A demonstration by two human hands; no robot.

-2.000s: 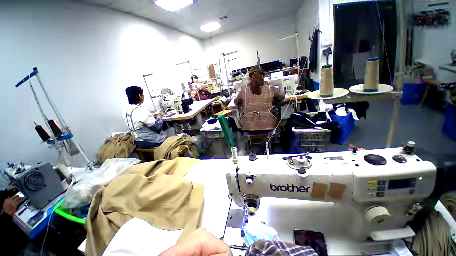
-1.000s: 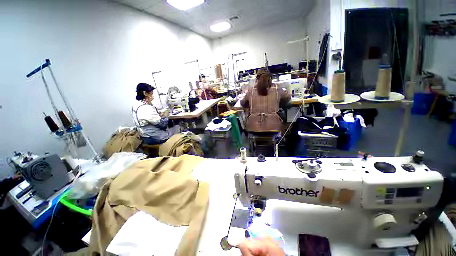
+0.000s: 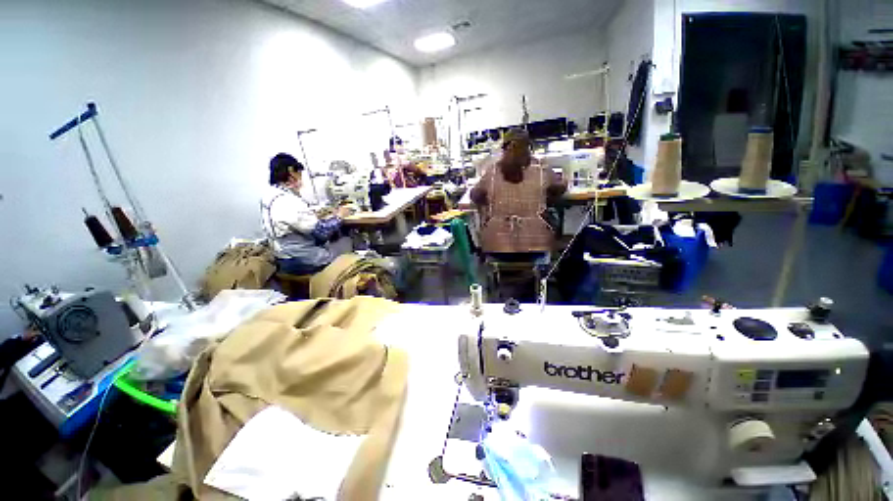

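The white lockstitch machine (image 3: pixel 627 362) with "brother" lettering stands at the right. A light blue and white crumpled item, perhaps a face mask (image 3: pixel 524 465), lies beside the needle area. A dark purplish smartphone (image 3: pixel 611 478) lies flat under the machine arm, cut off by the lower edge. A tan garment heap (image 3: pixel 304 362) lies left of the machine, with a pale white piece (image 3: pixel 284 455) on it. Neither of my hands is in the picture.
Two thread cones (image 3: pixel 667 164) stand on white discs behind the machine. A grey machine (image 3: pixel 88 333) and a green-rimmed container (image 3: pixel 142 391) are at the left. Tan-olive strips (image 3: pixel 857 465) lie at the lower right. Several people sit at machines further back.
A hand seen at the bottom edge, then near the needle, has left the picture. The blue and white item now shows uncovered. The checked cloth at the bottom is gone from view.
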